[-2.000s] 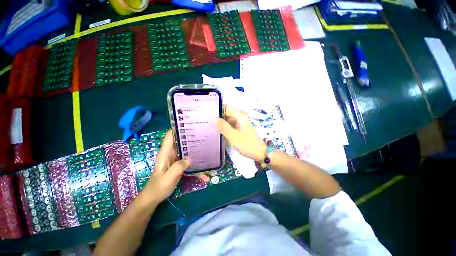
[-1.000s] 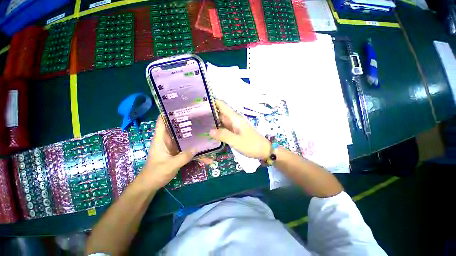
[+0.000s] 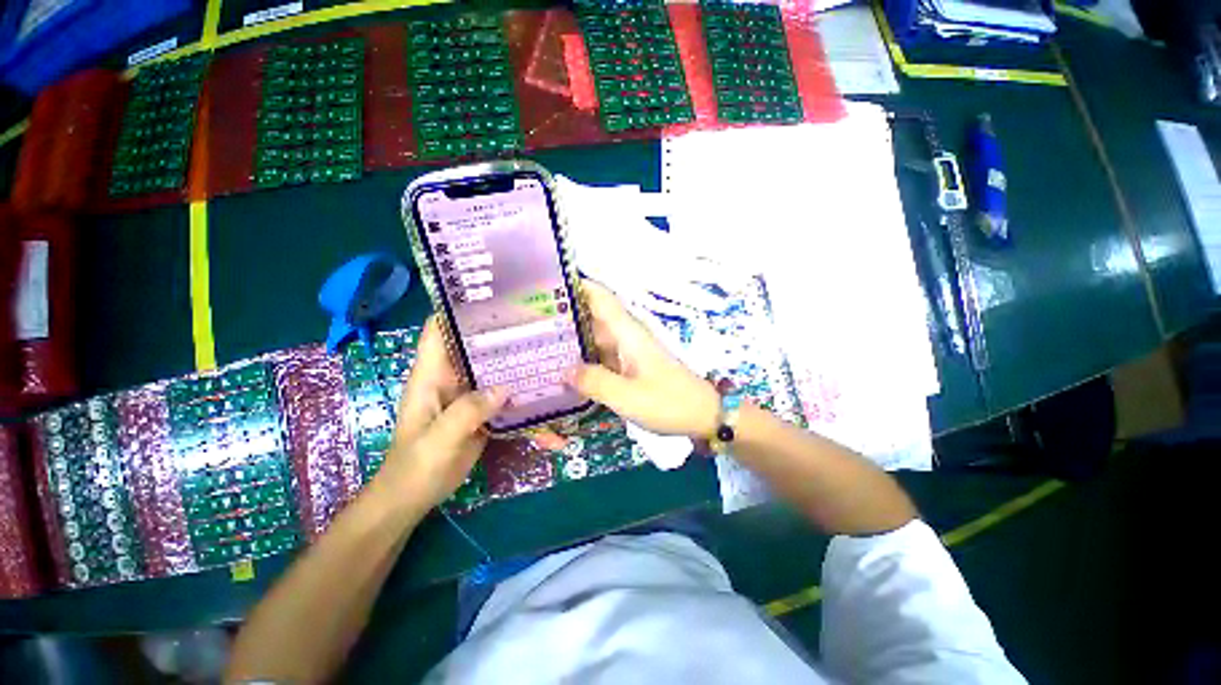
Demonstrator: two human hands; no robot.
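A lit smartphone (image 3: 502, 288) in a pale patterned case is held upright in front of me, its screen showing a message list and a keyboard. My left hand (image 3: 439, 422) holds its lower left edge, with the thumb over the bottom of the screen. My right hand (image 3: 645, 381) holds its lower right edge, with the thumb on the keyboard. Both hands are bare. A bracelet (image 3: 727, 422) is on my right wrist. The phone hides part of the bench behind it.
PCB panels (image 3: 236, 466) on pink bubble wrap (image 3: 319, 435) lie near the front. More panels lie along the back. Blue-handled scissors (image 3: 359, 297), white papers (image 3: 803, 228), a caliper (image 3: 953, 201) and a blue tube (image 3: 990, 181) lie around. Wrapped bundles (image 3: 51, 315) are at left.
The phone screen now shows a keyboard; it showed a list, then messages. The phone has moved left and tilted since two seconds ago. My right thumb has moved lower on the screen.
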